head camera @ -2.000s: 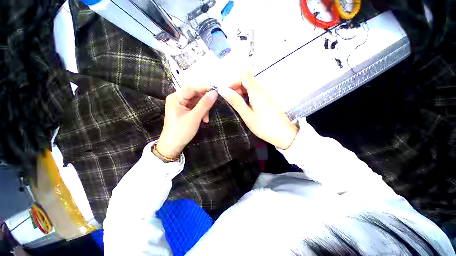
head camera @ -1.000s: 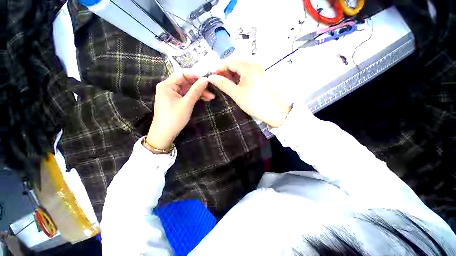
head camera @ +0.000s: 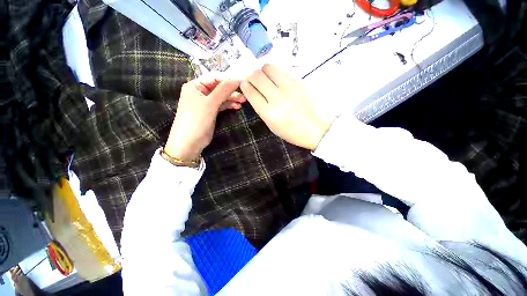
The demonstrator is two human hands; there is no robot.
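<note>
My left hand (head camera: 199, 118) and my right hand (head camera: 284, 107) meet at their fingertips just in front of the sewing machine's needle area (head camera: 215, 45). The fingers are pinched together. Whatever lies between them is hidden at this moment. Dark plaid cloth (head camera: 141, 130) with thin cream checks is draped under and left of my hands, and reaches up beside the needle area. A grey-blue ridged cylinder (head camera: 258, 38) stands right of the needle area, just above my right fingertips.
Pink and blue thread snips (head camera: 384, 28) lie on the white table (head camera: 346, 81), below red-handled scissors (head camera: 378, 7). Thread ends lie nearby. A ruler strip (head camera: 425, 75) edges the table. A taped cardboard box (head camera: 86, 237) is at left, a blue crate (head camera: 222, 254) below. A person's hand shows far left.
Both hands have moved slightly up and left towards the needle area. The right fingers have straightened and cover the pinch point. The snips appeared on the table between the first and second frames.
</note>
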